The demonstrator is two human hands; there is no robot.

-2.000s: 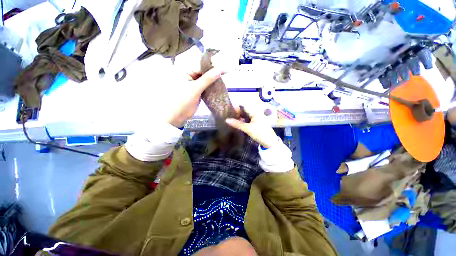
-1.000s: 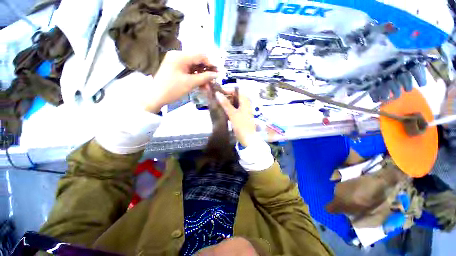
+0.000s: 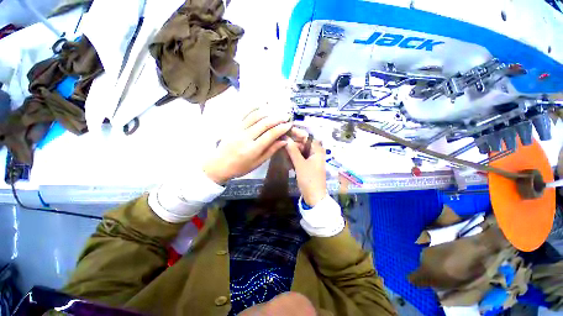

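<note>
My left hand [image 3: 249, 147] and my right hand [image 3: 308, 166] meet at the table's front edge, just left of the needle area. Both pinch a brown garment piece [image 3: 277, 176], which hangs down over the edge towards my lap. Its upper end is mostly hidden by my fingers. A dark thing shows at my right fingers; I cannot tell what it is. The coverstitch machine [image 3: 395, 52] with "JACK" lettering stands to the right of my hands. Brown binding tape [image 3: 426, 150] runs from the orange disc [image 3: 518, 210] towards the needle area.
Crumpled brown cut pieces [image 3: 194, 52] lie left of the machine, with more at the far left [image 3: 58, 92]. White strips [image 3: 117, 55] lie between them. A blue crate [image 3: 404, 247] and brown pieces [image 3: 460, 262] are below right. A ruler runs along the front edge.
My left hand has come down from above the table to the front edge beside my right hand. The garment piece, stretched out two seconds ago, is now gathered between my fingers. The view has shifted.
</note>
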